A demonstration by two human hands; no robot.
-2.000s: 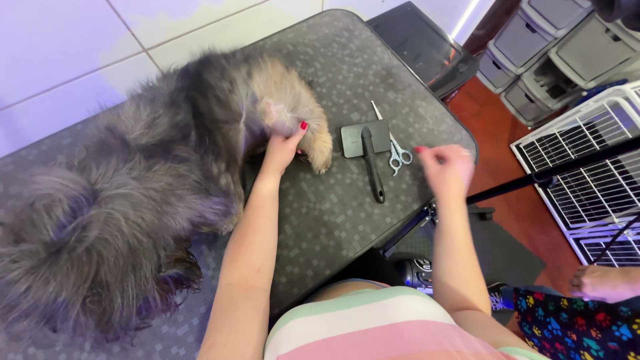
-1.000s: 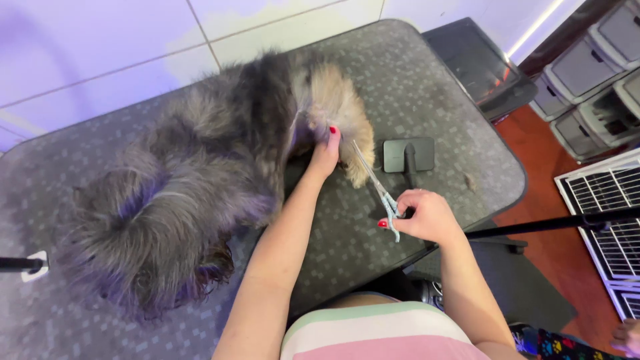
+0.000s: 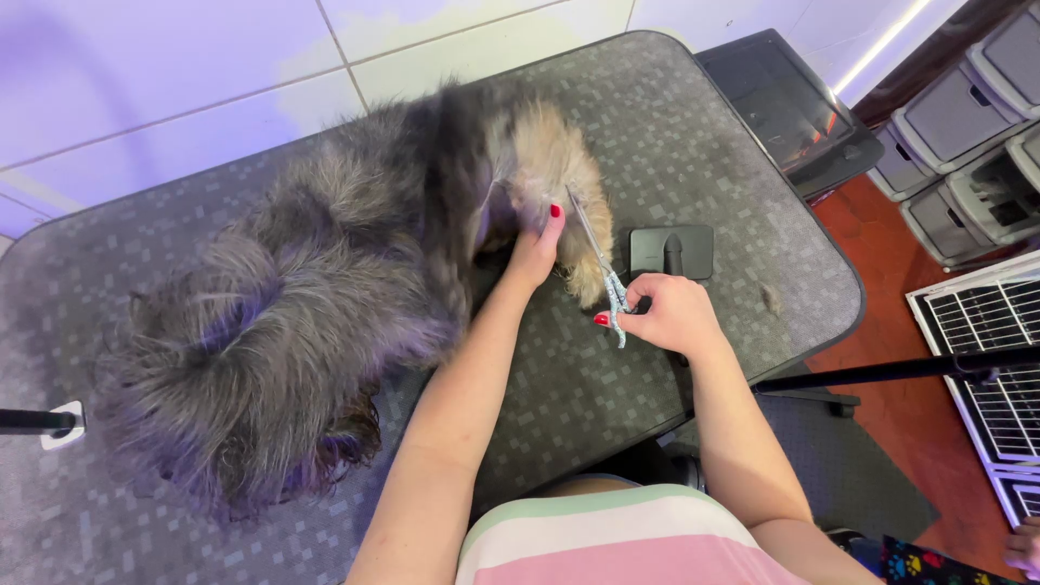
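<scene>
A long-haired grey and tan dog (image 3: 325, 268) lies on the grooming table (image 3: 520, 406), its tan leg (image 3: 569, 162) stretched to the right. My left hand (image 3: 536, 248) grips the leg's inner side, thumb on top and fingers hidden. My right hand (image 3: 662, 313) has its fingers in the patterned handles of grooming scissors (image 3: 615, 305). The blades look nearly closed and lie along the tan fur, tip pointing up toward the upper leg. Just behind my right hand a black slicker brush (image 3: 650, 250) rests on the table, its handle mostly covered by the hand.
A hair tuft (image 3: 770, 299) lies near the table's right end. Beyond stand a dark glossy box (image 3: 780, 101) and grey drawers (image 3: 946, 122). A white wire crate (image 3: 991, 325) and black bar (image 3: 894, 371) are at right. Another person's hand (image 3: 1024, 544) shows at the lower right edge.
My right hand was beside the scissors on the table; it has picked them up and brought the blades to the dog's leg. My left hand stays on the leg. The view has shifted.
</scene>
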